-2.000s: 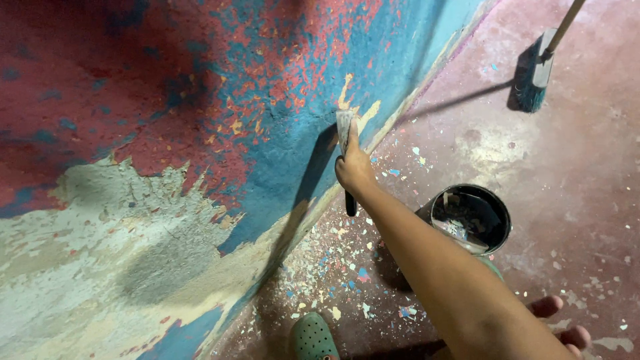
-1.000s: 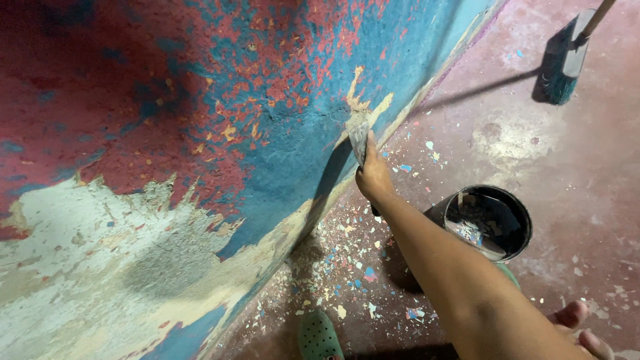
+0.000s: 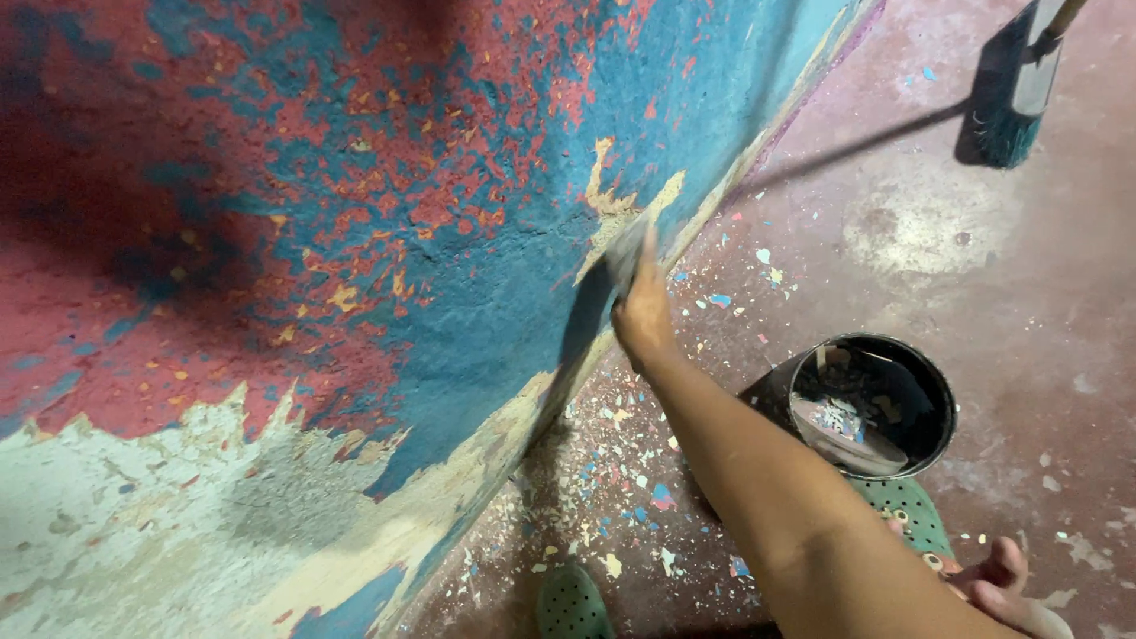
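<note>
My left hand (image 3: 646, 315) reaches out to the wall, gripping a scraper (image 3: 627, 253) with a broad, flat blade. The blade is blurred and lies against the lower wall (image 3: 479, 293), beside a patch of bare plaster (image 3: 612, 209) edged by blue paint. Red and blue paint flakes over much of this wall, with a large pale bare area at lower left. My right hand (image 3: 1003, 581) is low at the right edge of my left arm, partly hidden, its visible fingers slightly curled and apart, holding nothing that shows.
A black bucket (image 3: 945, 399) holding paint scraps and a pale, rounded piece stands right of my forearm. Paint chips (image 3: 612, 479) litter the reddish floor along the wall. Green clogs (image 3: 572, 603) are on my feet. A broom (image 3: 1012, 124) with teal bristles is at upper right.
Since the earliest frame, the scraper in my left hand has moved from beside the upper bare streaks to lower on the plaster patch. The view has shifted somewhat.
</note>
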